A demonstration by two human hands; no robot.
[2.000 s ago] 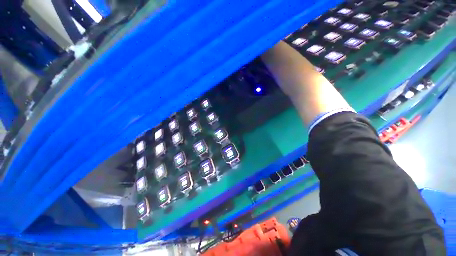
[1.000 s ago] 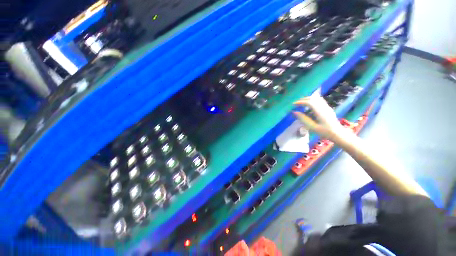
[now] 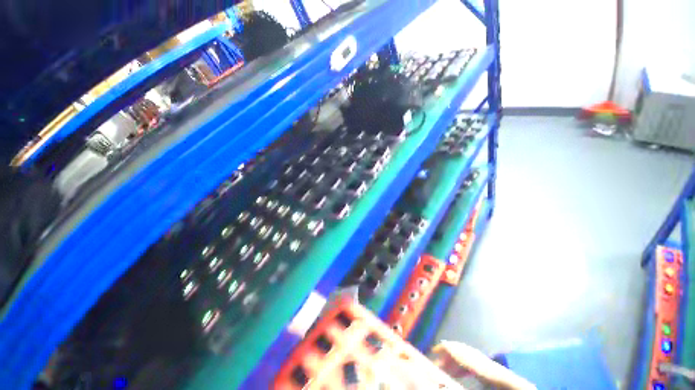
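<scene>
A red-orange component tray (image 3: 364, 352) is at the bottom centre, tilted and cut off by the lower edge. Dark squares show in its pockets; its right part is washed out by glare. My right hand (image 3: 482, 367) is blurred and partly cut off, at the tray's right edge; its grip is unclear. My left hand is not in view. Beyond the tray, rows of small square watch units (image 3: 263, 225) sit on a green rack shelf (image 3: 335, 255), several with lit screens.
A thick blue beam (image 3: 175, 179) crosses above the shelf. Lower shelves hold more units and red-orange trays (image 3: 417, 295). A blue upright (image 3: 491, 99) marks the rack's end. A blue stool (image 3: 568, 369) is low right. Another rack holds a tray (image 3: 665, 320). A grey cabinet (image 3: 667, 110) stands far right.
The view has swung along the rack toward its far end. The tray has come further into view. My right hand has moved from the shelf edge down to the tray's side.
</scene>
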